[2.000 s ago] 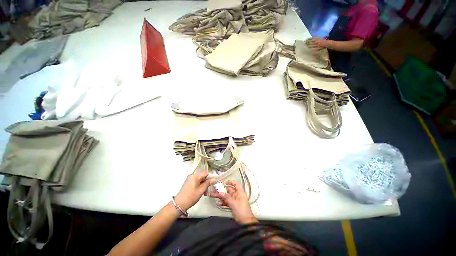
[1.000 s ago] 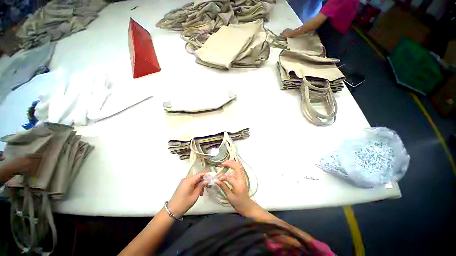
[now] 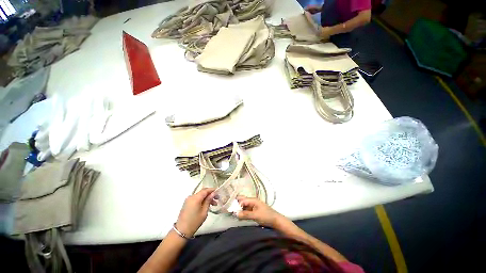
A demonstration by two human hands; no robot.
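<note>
A stack of beige tote bags (image 3: 210, 139) lies in front of me, its layered dark edges and looped handles (image 3: 248, 173) towards me. My left hand (image 3: 196, 210) pinches a handle strap near the table's front edge. My right hand (image 3: 256, 210) is just right of it, with a small white piece (image 3: 234, 207) at its fingertips. The hands are slightly apart. Which part of the strap the right hand touches is too blurred to tell.
A clear bag of small white pieces (image 3: 397, 152) is at the right corner. Other beige bag stacks stand right (image 3: 322, 66) and left (image 3: 48, 194). A red wedge (image 3: 139, 64), white crumpled material (image 3: 74, 125) and beige heaps (image 3: 213, 21) lie further back. A person stands at the far right.
The view has shifted a little. My hands have moved apart slightly at the strap. A hand seen on the left stack one second ago is gone, and another beige bag shows there.
</note>
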